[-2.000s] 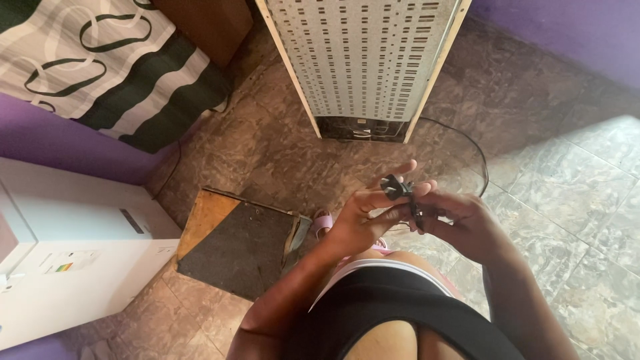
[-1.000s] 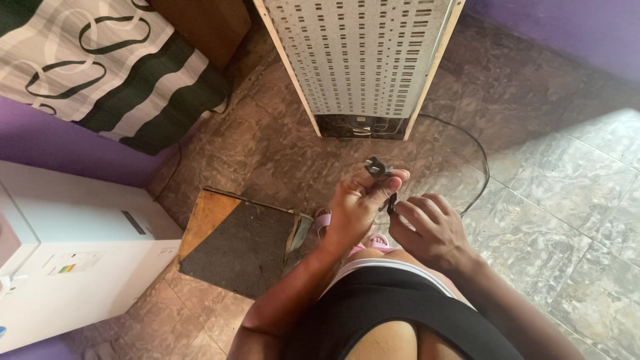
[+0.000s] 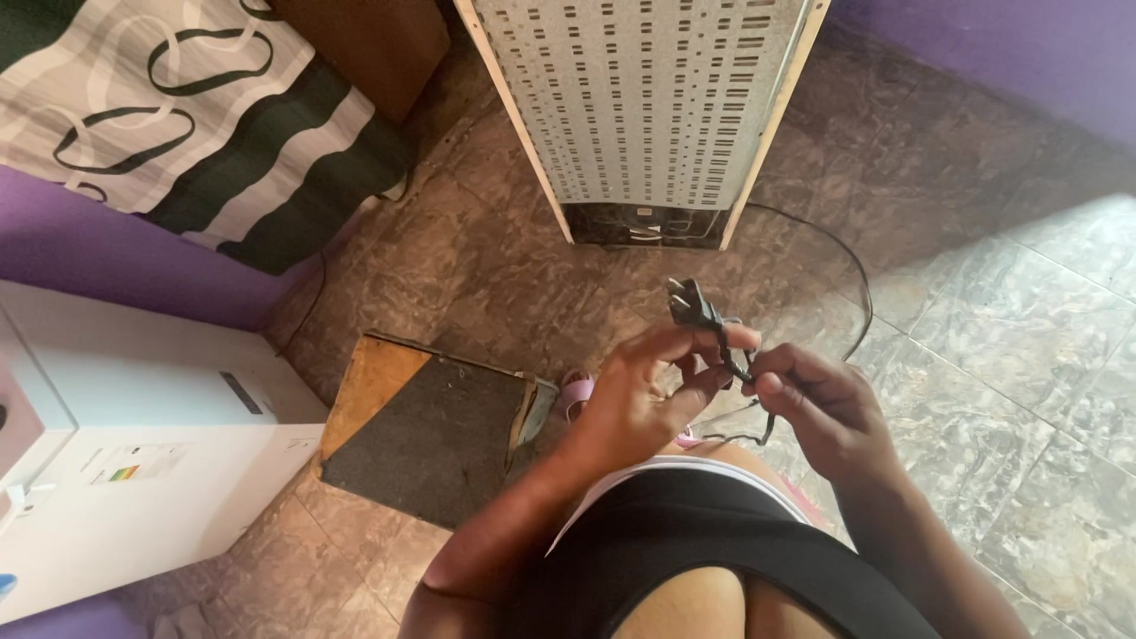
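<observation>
A black power plug [image 3: 690, 303] with metal prongs points up and to the left, just above the fingers of my left hand [image 3: 652, 390]. That hand grips the power cord [image 3: 735, 359] close below the plug. My right hand [image 3: 821, 404] pinches the same cord between thumb and fingertips, a little to the right and almost touching the left fingers. Part of the cord hangs in a bent loop below the hands. A further stretch of black cable curves over the floor to the base of a refrigerator's perforated metal back [image 3: 648, 106].
A white appliance [image 3: 177, 479] stands at the left, beside a purple wall. A dark board or box [image 3: 426, 426] with an orange corner lies on the tiled floor left of my feet. A patterned cloth [image 3: 257, 133] hangs at the upper left, by a brown cabinet [image 3: 373, 53].
The plug, lying level above my left fingers a second ago, now points up-left with its prongs showing. My right hand has risen slightly and now pinches the cord beside the left hand.
</observation>
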